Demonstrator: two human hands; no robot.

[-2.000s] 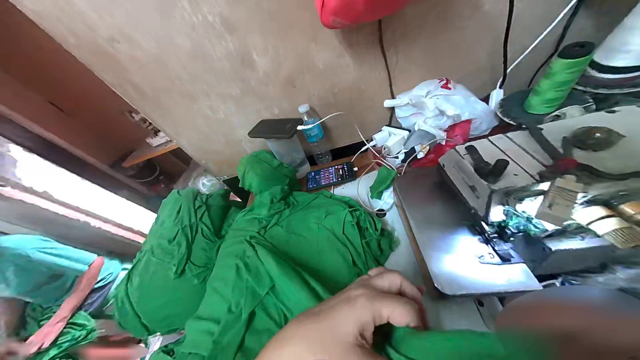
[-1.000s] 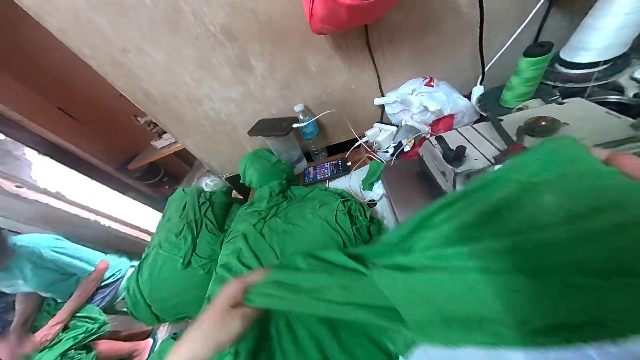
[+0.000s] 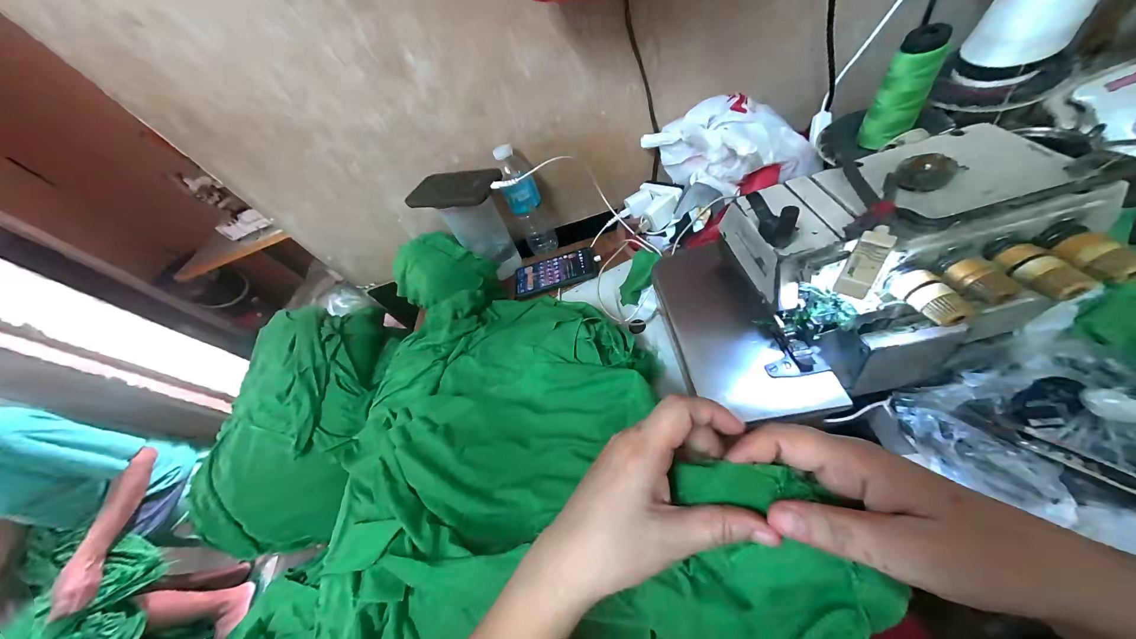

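Observation:
Both hands meet at the lower right of the head view, pinching one folded edge of green fabric (image 3: pixel 745 484). My left hand (image 3: pixel 652 506) grips it between thumb and curled fingers. My right hand (image 3: pixel 852 506) holds the same edge, its thumb tip close to the left thumb. The rest of the held cloth hangs below the hands. Just beyond them is an overlock sewing machine (image 3: pixel 923 186) with its lit metal plate (image 3: pixel 754 355). A large heap of green fabric (image 3: pixel 506 399) lies to the left of the hands.
Behind the heap are a smartphone (image 3: pixel 556 272), a plastic bottle (image 3: pixel 524 200), a lidded container (image 3: pixel 470 213) and white chargers with cables (image 3: pixel 652 206). A green thread cone (image 3: pixel 905 89) stands behind the machine. At the lower left, another person's arm (image 3: pixel 111 515) rests by green cloth.
The green cloth, spread wide across the machine one second ago, is now gathered low in front of it. My hands have come together at its edge, and the machine shows again.

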